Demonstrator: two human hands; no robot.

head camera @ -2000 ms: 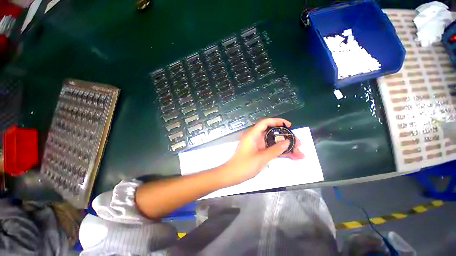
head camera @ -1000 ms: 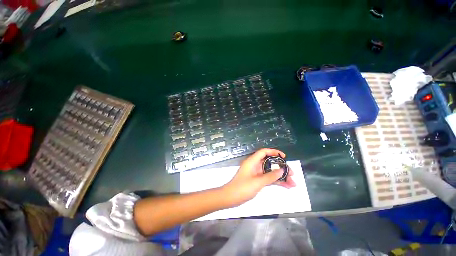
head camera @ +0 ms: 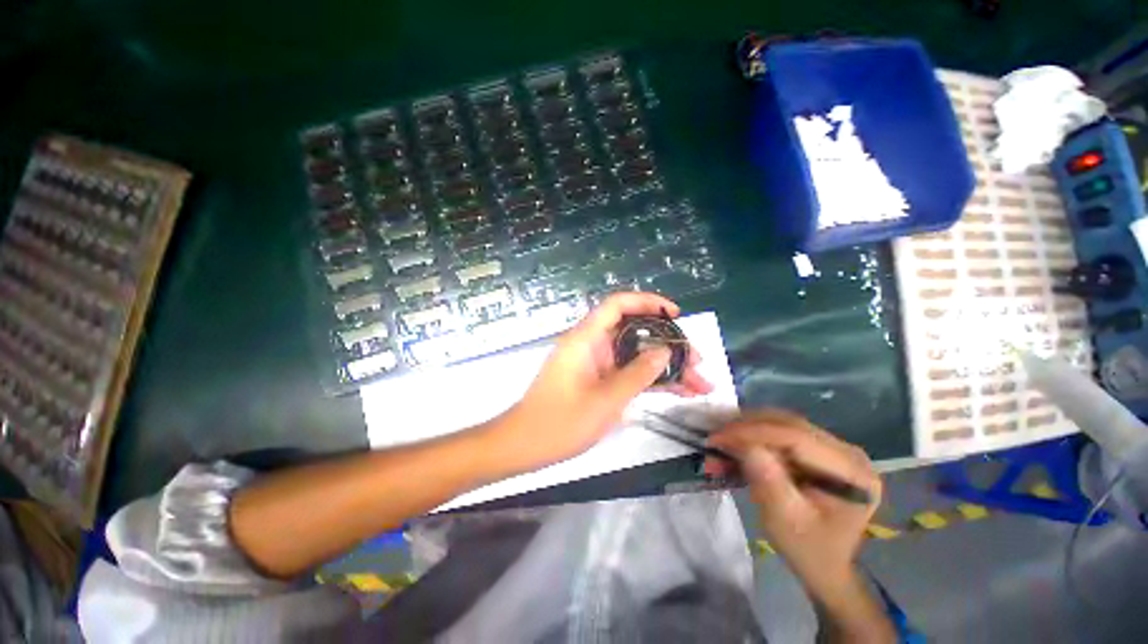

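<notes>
My left hand (head camera: 598, 377) holds a black round unit (head camera: 650, 346) above a white paper sheet (head camera: 504, 403), with its thumb over the unit's face. My right hand (head camera: 793, 484) is at the lower right of the paper and holds dark tweezers (head camera: 705, 440). Their narrow tips point left, below the round unit, and appear apart from it. Whether anything is between the tips cannot be told. A clear blister tray (head camera: 554, 245) with rows of small dark and pale parts lies behind the paper.
A blue bin (head camera: 934, 138) with white scraps stands at the upper right. Beside it are a white sheet with tan rectangles (head camera: 934, 415), a crumpled wipe (head camera: 1045, 116), a translucent syringe (head camera: 1085, 400) and a blue power strip (head camera: 1120, 239). A second parts tray (head camera: 76, 289) lies far left.
My right hand has come into view from below with the tweezers. My left hand still holds the round unit. The camera view has shifted, moving the red box out of view.
</notes>
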